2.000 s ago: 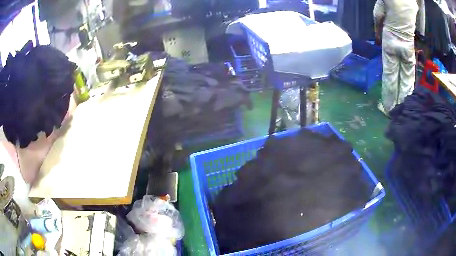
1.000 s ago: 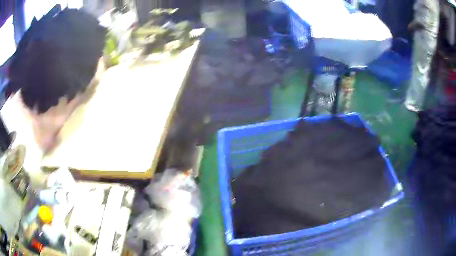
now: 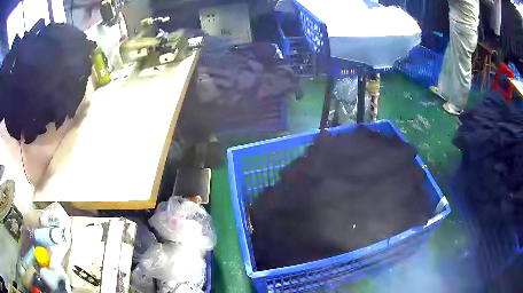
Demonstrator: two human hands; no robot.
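Neither of my hands is in the picture. Nearest in front of me is a large open blue crate (image 3: pixel 241 209) on the floor. It holds a heap of dark garments (image 3: pixel 344 194) that rises to its rim. At the lower left, a slim black tool (image 3: pixel 86 274) lies on a worn off-white surface (image 3: pixel 114 246). Pale blue cylinders (image 3: pixel 50 236) and an orange ball (image 3: pixel 41 256) are left of it.
A long pale table (image 3: pixel 114 137) stands at the left, with a sewing machine (image 3: pixel 155 48) at its far end. Clear plastic bags (image 3: pixel 183 229) are beside the crate. More dark garments (image 3: pixel 496 149) are at the right. A person's legs (image 3: pixel 459 51) show at the far right.
The view swung to one side and back. The crate sits slightly higher and further right than in the oldest frame. The far person's legs are now apart, with the feet in different places.
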